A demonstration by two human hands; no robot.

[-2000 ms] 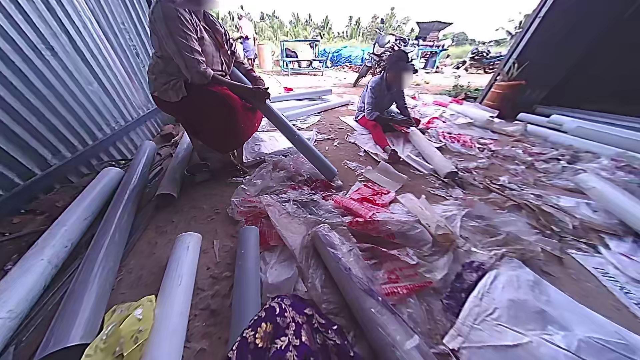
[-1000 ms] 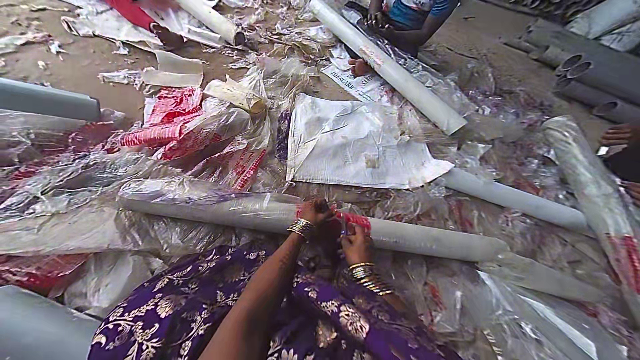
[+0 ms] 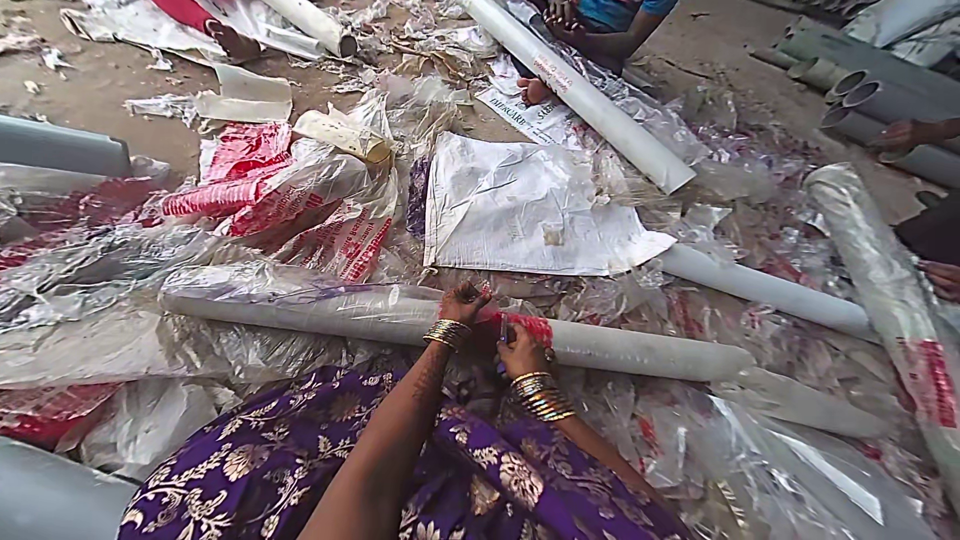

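Observation:
A grey pipe [image 3: 645, 351] in clear plastic film lies crosswise in front of me, over my purple patterned cloth. On its middle, my left hand [image 3: 463, 306] has its fingers closed on the plastic film [image 3: 360, 300]. Just right of it, my right hand [image 3: 523, 351] grips a small blue-handled tool [image 3: 502, 341], whose kind I cannot make out. Red printed film [image 3: 529, 327] shows on the pipe between and beside my hands. Bangles are on both wrists.
A white sack [image 3: 517, 210] lies beyond the pipe. Another grey pipe [image 3: 772, 289] is right of it, and a long pale pipe [image 3: 600, 112] lies before a seated person. A wrapped pipe [image 3: 885, 255] and another person's hand [image 3: 941, 277] are at the right. Loose film surrounds everything.
The view has swung down from the yard to the pipe at my lap since the first frame. Over the last second my hands have stayed at the same part of the pipe.

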